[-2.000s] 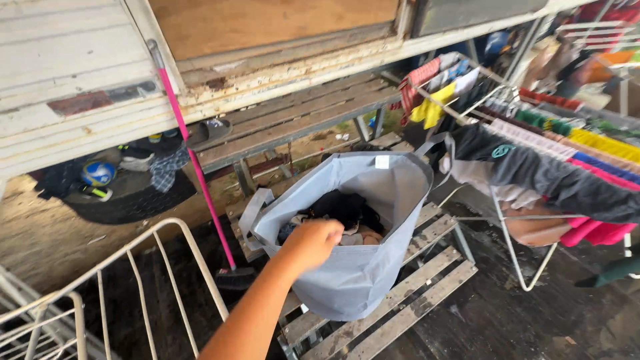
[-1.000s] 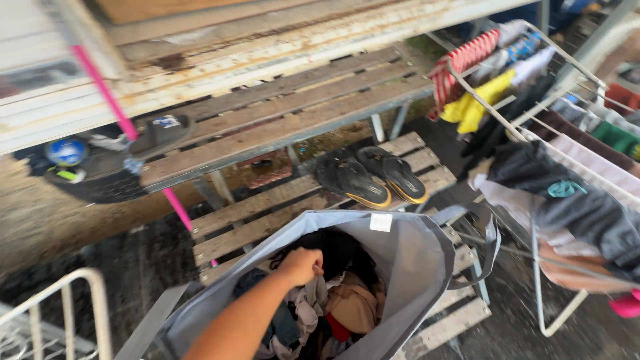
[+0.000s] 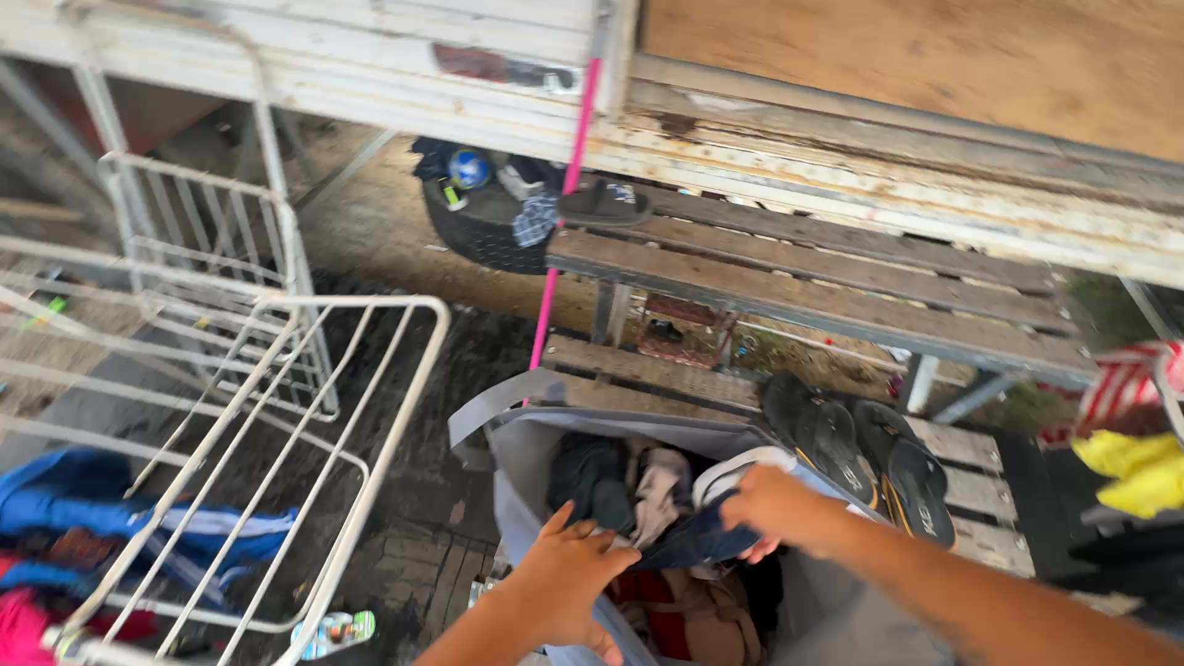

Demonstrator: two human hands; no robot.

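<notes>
A grey fabric laundry bag [image 3: 527,490] full of clothes stands on the lower wooden slats. My right hand [image 3: 772,509] grips a dark blue garment [image 3: 694,541] with a white band and lifts part of it over the bag's opening. My left hand [image 3: 578,573] is at the bag's near left rim, fingers spread, with nothing seen in it. Inside the bag lie a dark green cloth [image 3: 592,486], a pale crumpled cloth [image 3: 661,490] and red and beige clothes [image 3: 684,615].
Black slide sandals [image 3: 902,476] rest on the lower slats, right of the bag. Behind is a wooden bench [image 3: 795,277] with a pink pole [image 3: 578,139] at its left end. A white metal drying rack [image 3: 407,388] stands at left, clothes [image 3: 92,509] lower down. Yellow cloth [image 3: 1133,472] hangs right.
My left hand has come into view at the bag's rim. The dark blue garment is now raised in my right hand. The view has swung left.
</notes>
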